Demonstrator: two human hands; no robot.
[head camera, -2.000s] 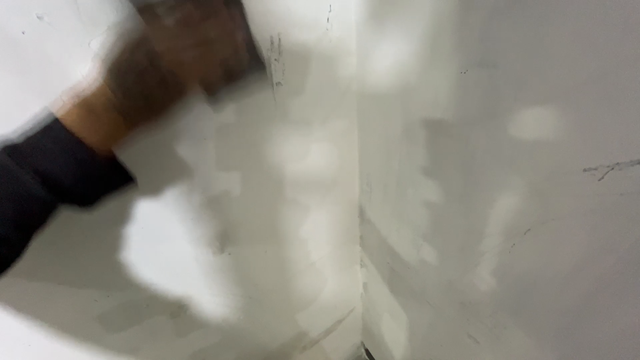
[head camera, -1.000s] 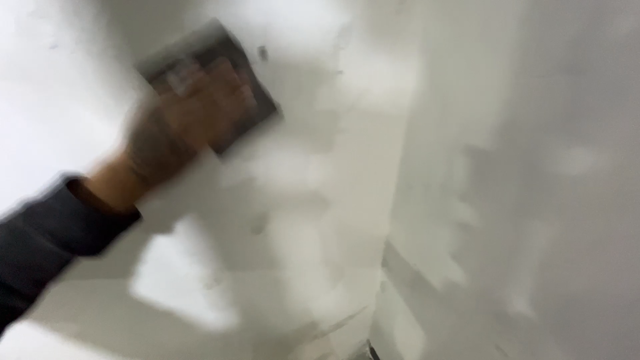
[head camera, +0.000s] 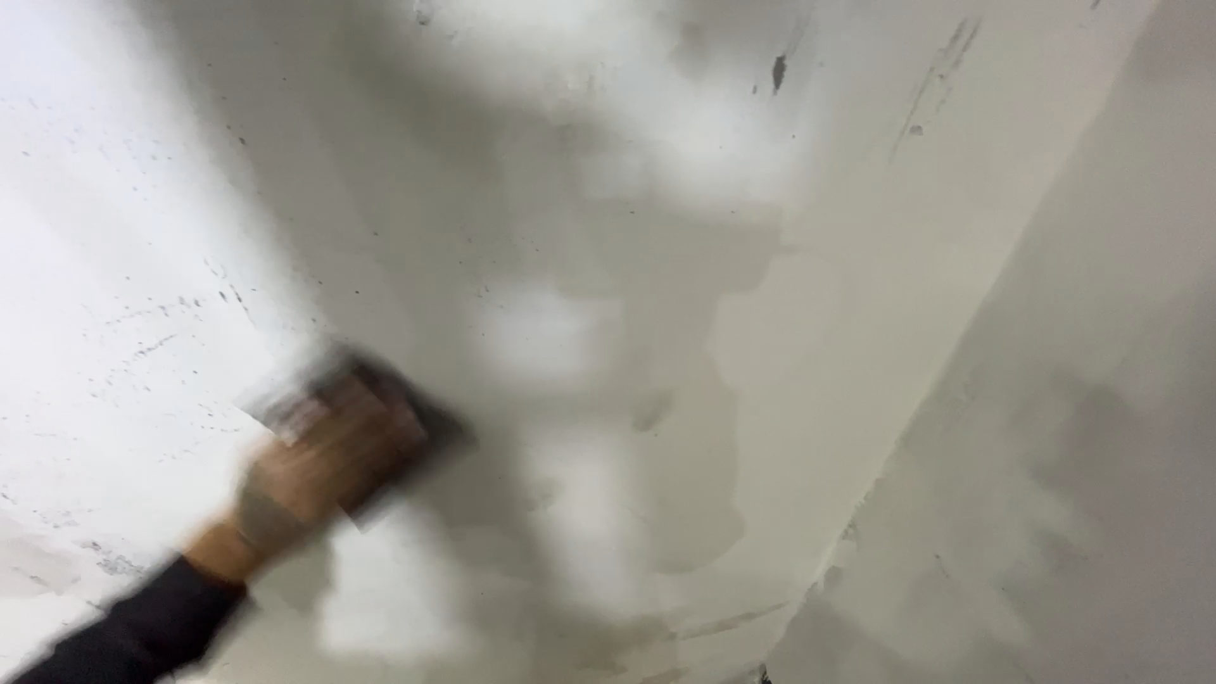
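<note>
From the lower left, my left hand reaches out in a dark sleeve, blurred by motion. It grips a dark, flat rectangular pad, held against or very near a plastered wall or ceiling surface; blur hides whether it touches. Whether the pad is a sanding block or another flat tool cannot be told. Pale filler patches and grey-green smears cover the surface around it. My right hand is out of view.
An inside corner line runs diagonally up to the right, and a greyer adjoining surface lies beyond it. Dark scuffs mark the upper part. A small dark thing shows at the bottom edge by the corner.
My left hand and the pad have moved down the surface from near the upper left. The view has tilted, so the corner line now slants strongly.
</note>
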